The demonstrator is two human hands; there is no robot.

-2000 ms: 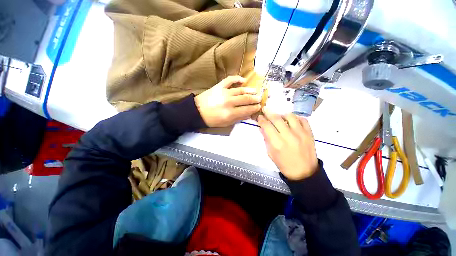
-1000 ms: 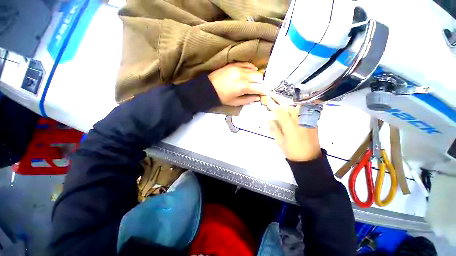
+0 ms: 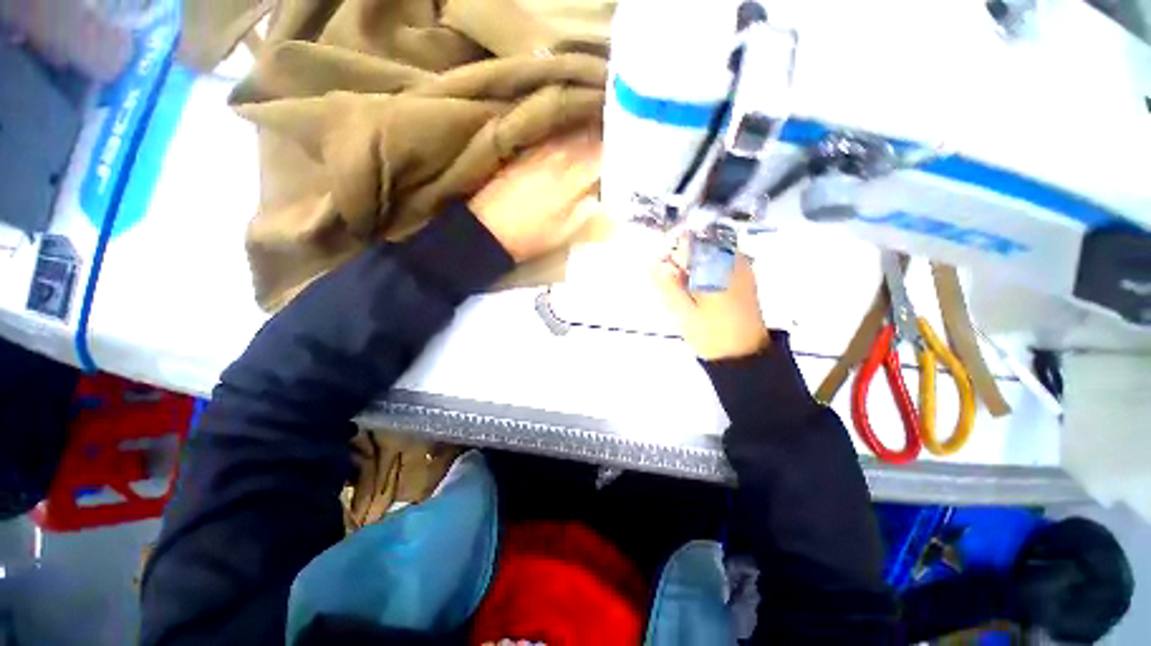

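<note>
A tan-brown garment [image 3: 366, 164] lies bunched on the table, left of and against the white sewing machine head [image 3: 669, 76]. My left hand [image 3: 543, 202] rests on the garment's near right part, fingers reaching toward the machine; the fingertips are blurred, so a grip cannot be told. My right hand [image 3: 717, 309] is at the grey cylindrical knob [image 3: 712, 260] beside the presser foot [image 3: 650, 211]; its fingers are partly hidden behind the knob, and what they touch cannot be told. The zipper cannot be made out.
Scissors with red and yellow handles [image 3: 911, 379] lie right of my right hand, between loose tan strips [image 3: 969, 338]. A grey marked ruler [image 3: 543, 439] runs along the front table edge. A red crate [image 3: 120, 454] stands below left. Another machine is at far left.
My left hand has moved back from the foot, leftward. My right hand has stayed near the knob. The view has shifted, and the garment lies more bunched.
</note>
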